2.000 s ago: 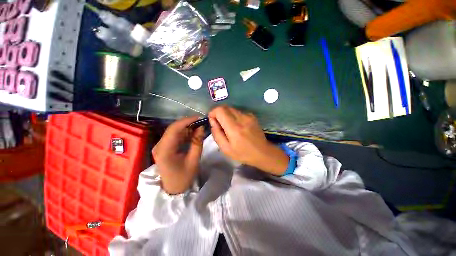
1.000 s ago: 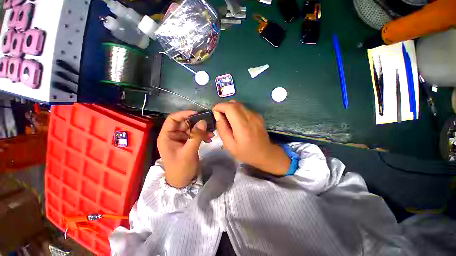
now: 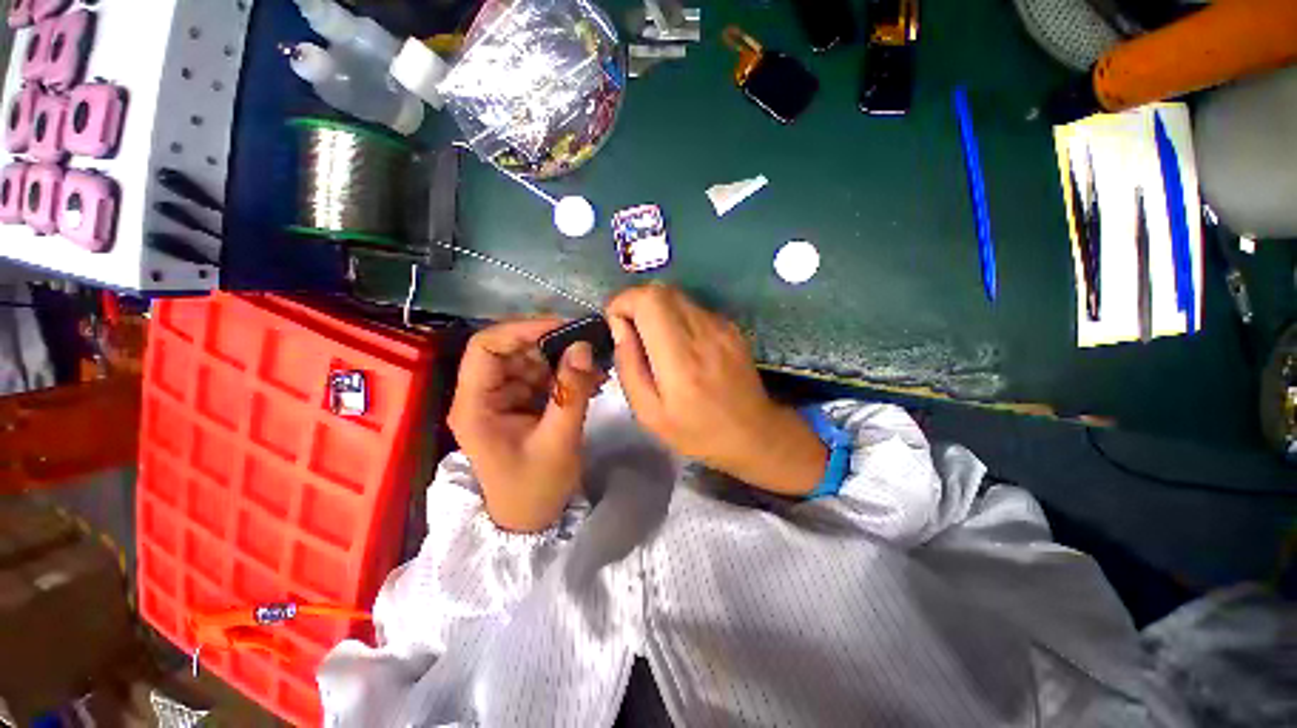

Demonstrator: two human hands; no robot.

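Note:
My left hand (image 3: 519,405) holds a small black display module (image 3: 576,339) above my lap, near the mat's front edge. An orange-gold flex tail shows under my left thumb. My right hand (image 3: 693,373) touches the module's right edge with its fingertips. A pink-rimmed housing with a circuit board (image 3: 642,238) lies on the green mat (image 3: 868,292) just beyond my hands. More display modules with flex tails lie at the back, one of them black with its tail up-left (image 3: 777,86).
A red tray (image 3: 256,491) at left holds one small board (image 3: 347,393) and orange-handled cutters (image 3: 276,614). Solder wire spool (image 3: 342,181), bag of parts (image 3: 534,88), white discs (image 3: 797,262), blue stick (image 3: 976,196) and paper with slim tools (image 3: 1118,221) lie around the mat.
The black module has turned so its flat dark face shows, with the orange tail visible below. My left hand has tilted with it. The view has shifted slightly.

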